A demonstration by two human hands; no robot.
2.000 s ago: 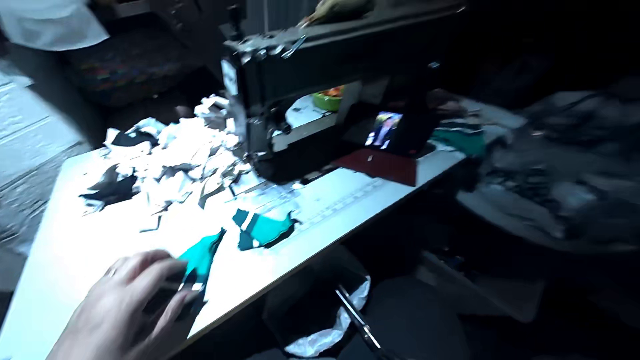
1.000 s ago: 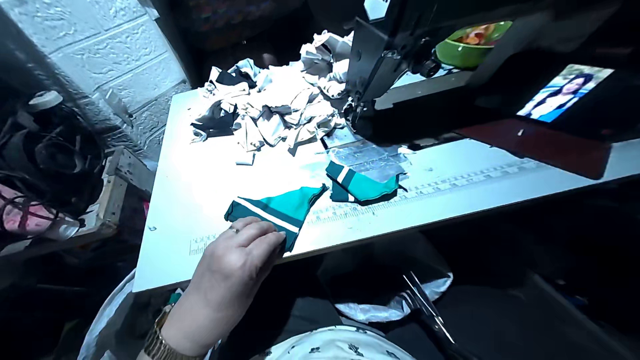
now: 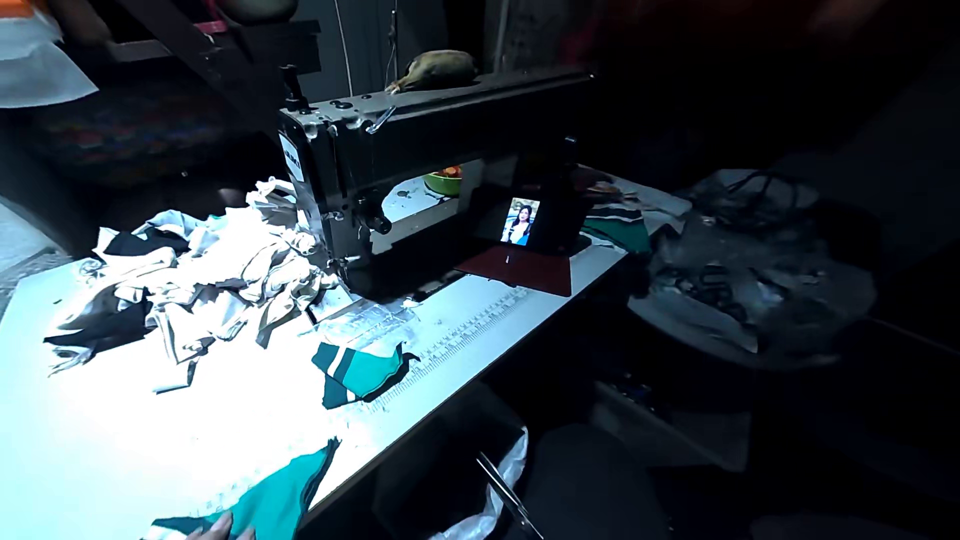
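Observation:
At the bottom left, my left hand (image 3: 220,529) shows only its fingertips, which touch a green fabric piece (image 3: 281,491) with dark and white bands; whether they pinch it cannot be told. Another green piece with white and black stripes (image 3: 367,369) lies apart, beside the printed ruler scale (image 3: 469,322) and below the needle area of a dark industrial sewing machine (image 3: 442,120). Left of the machine is a heap of white and black fabric scraps (image 3: 225,274). My right hand is out of view. A slim metal tool (image 3: 506,491) with two prongs shows below the table edge.
A phone (image 3: 520,222) with a lit screen leans in a dark red case near the machine. Behind is a green bowl (image 3: 444,182). More striped fabric (image 3: 619,229) lies at the table's far right, near a clear plastic bag (image 3: 757,277). White plastic (image 3: 514,457) hangs below the table.
The view has swung markedly. My left hand, seen with its wrist on the striped green piece one second ago, now shows only fingertips. The other green piece remains near the machine.

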